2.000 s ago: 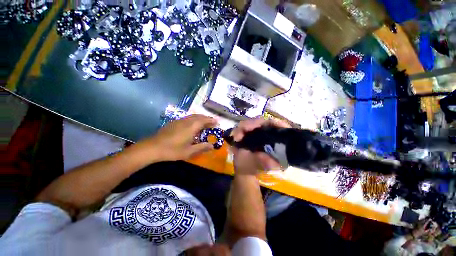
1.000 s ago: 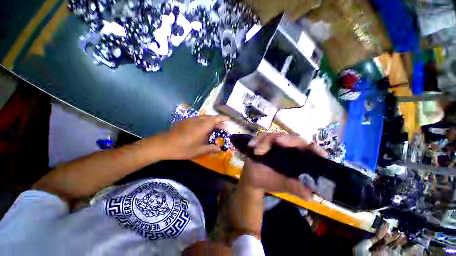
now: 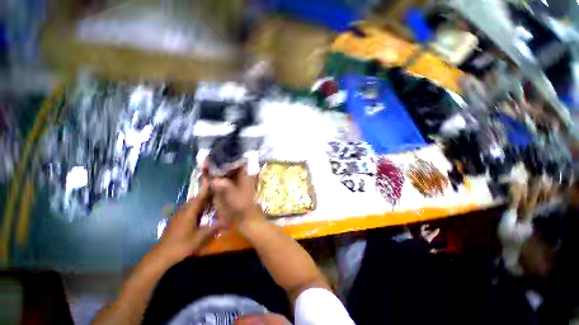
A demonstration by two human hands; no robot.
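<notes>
The frame is blurred. My right hand [image 3: 233, 195] is around the lower part of the dark electric screwdriver [image 3: 226, 152], in front of the grey-white screw feeder [image 3: 206, 130]. My left hand [image 3: 190, 223] is just left of and below my right hand, close to it. The ring-shaped workpiece cannot be made out, and I cannot tell what my left hand holds. A shallow tray [image 3: 312, 193] of gold-coloured small parts lies right of my right hand.
A large heap of silver and white plates [image 3: 105, 152] lies on the green top at left. Black-and-silver parts [image 3: 351, 159], red parts [image 3: 389, 180] and copper-coloured parts [image 3: 426, 177] lie right of the tray. A blue bin [image 3: 384, 117] is behind them. Blurred hands of another person show at far right.
The view has swung to the right. The screwdriver, earlier lying sideways with its tip at the ring in my left hand, now stands more upright near the feeder. The gold parts tray has come into full view.
</notes>
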